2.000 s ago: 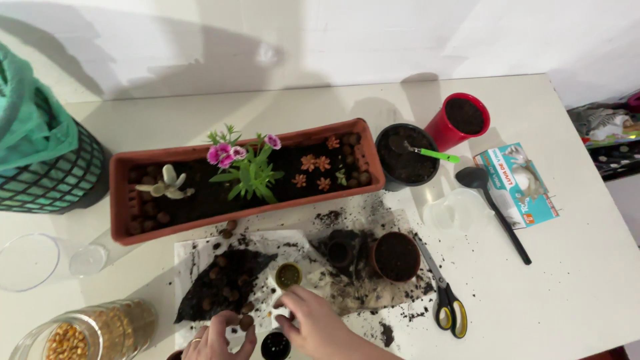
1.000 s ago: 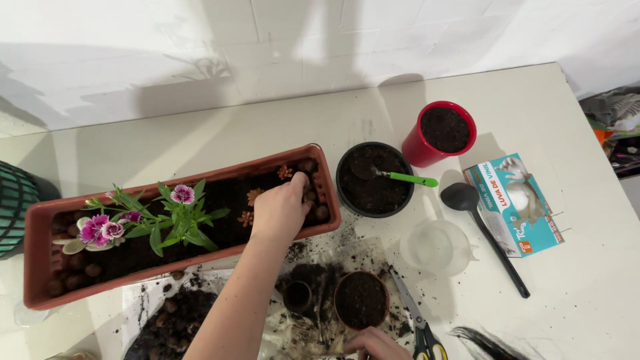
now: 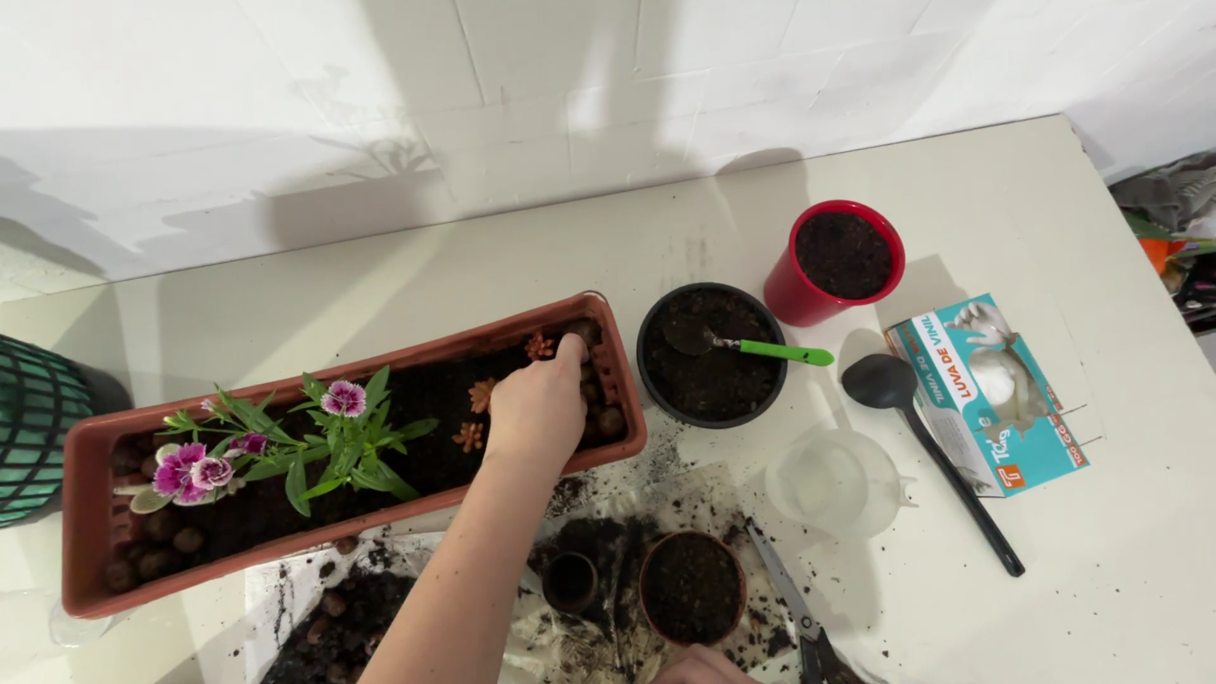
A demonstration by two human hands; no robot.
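Observation:
My left hand [image 3: 541, 404] reaches into the right end of a long terracotta-coloured planter [image 3: 356, 361]. Its fingertips touch down among brown clay balls [image 3: 610, 422] beside small reddish succulents [image 3: 467, 437]; whether they hold a ball is hidden. Pink-and-white dianthus flowers [image 3: 343, 398] with green leaves grow left of the hand, and a pale succulent [image 3: 149, 498] is at the planter's left end. Only the back of my right hand [image 3: 703, 667] shows at the bottom edge, just below a small brown pot of soil [image 3: 693, 587]; its fingers are not clear.
A black pot [image 3: 712, 399] holds soil and a green-handled small trowel [image 3: 784, 352]. Nearby stand a red pot [image 3: 807, 285], a clear container [image 3: 836, 484], a black ladle [image 3: 959, 475], a glove box [image 3: 1026, 427], scissors [image 3: 806, 622], a small dark pot [image 3: 571, 582] and loose clay balls [image 3: 332, 603].
My left hand has gone from the soil-strewn sheet up into the planter's right end, where it has stayed over the last second. My right hand has moved right, near the small brown pot.

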